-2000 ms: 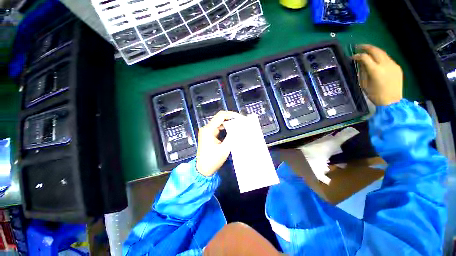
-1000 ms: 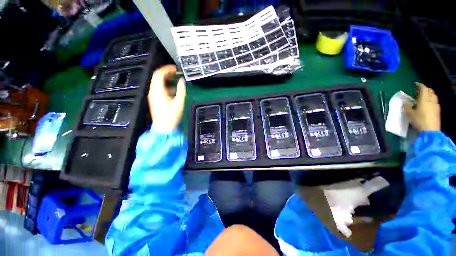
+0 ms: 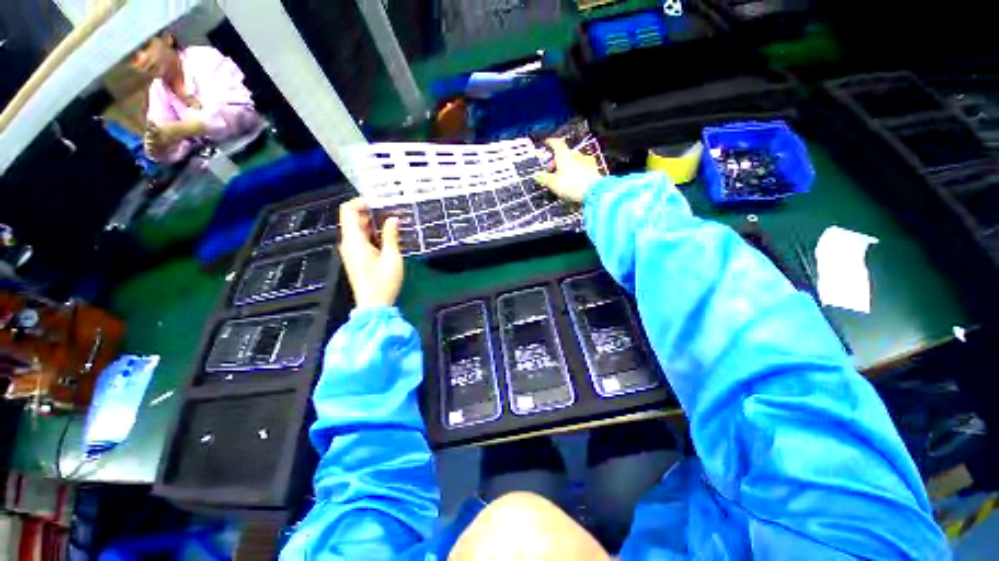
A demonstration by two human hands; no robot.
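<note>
A white-and-black die-cut adhesive sheet (image 3: 471, 203) lies on the stack behind the foam tray, slightly bent. My left hand (image 3: 372, 254) is at the sheet's left edge, thumb and fingers around it. My right hand (image 3: 567, 172) holds the sheet's right end at its upper corner. The foam tray (image 3: 433, 378) is before me; three dark phone housings (image 3: 534, 351) show in it, and my right sleeve hides its right part.
A second foam tray with phones (image 3: 232, 411) stands at the left. A blue parts bin (image 3: 756, 162) and yellow roll (image 3: 675, 163) are behind the tray. White liner paper (image 3: 844, 268) lies at the right. A person in pink (image 3: 203, 93) sits far left.
My right hand has let go of the white liner paper at the right and moved left to the sheet. My left hand now touches the sheet's left edge. The view has shifted.
</note>
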